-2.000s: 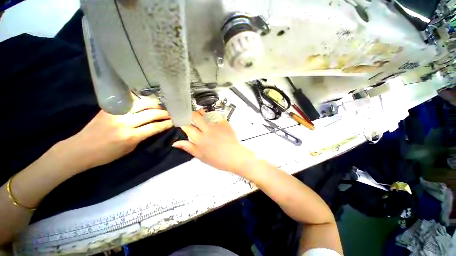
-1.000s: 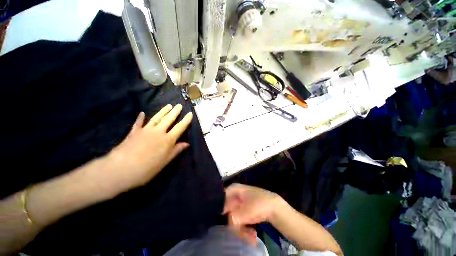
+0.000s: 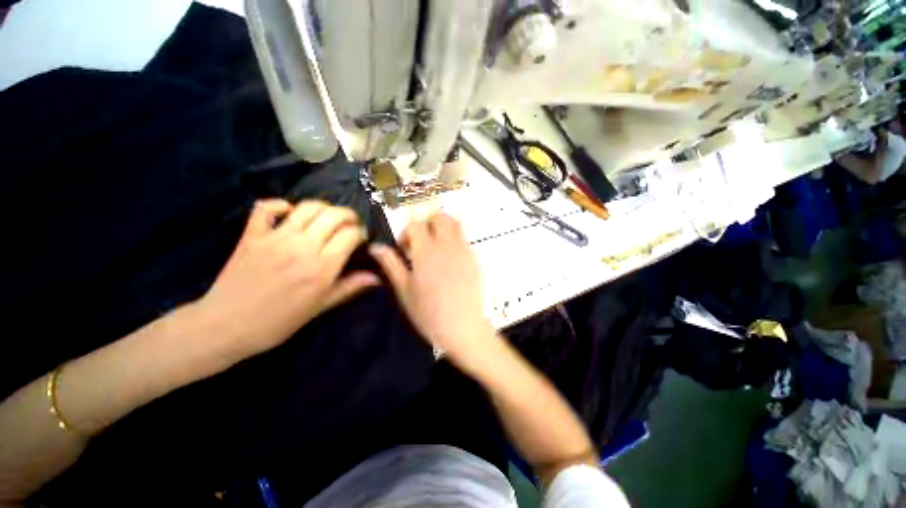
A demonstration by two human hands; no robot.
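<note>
A large black cloth (image 3: 129, 218) covers the left of the table and hangs over its front edge. Its right edge runs under the needle area (image 3: 382, 181) of the cream-white sewing machine (image 3: 636, 74). My left hand (image 3: 293, 263) lies on the cloth left of that edge, fingers curled, with cloth at its fingertips. My right hand (image 3: 437, 278) is at the cloth edge just below the needle area, thumb on the cloth and fingers over the white table. Its grip is partly hidden and slightly blurred.
Right of the needle lie black-handled scissors (image 3: 537, 169), grey snips (image 3: 558, 226), a dark-handled tool (image 3: 593, 177) and an orange-tipped tool (image 3: 588, 202). The white table (image 3: 517, 268) ends at a front edge. A dark heap (image 3: 720, 367) and pale scraps (image 3: 830, 446) lie below right.
My right hand has moved up from below the table edge to the cloth near the needle. My left hand's fingers have curled from flat. The thin strip beside the needle has shifted.
</note>
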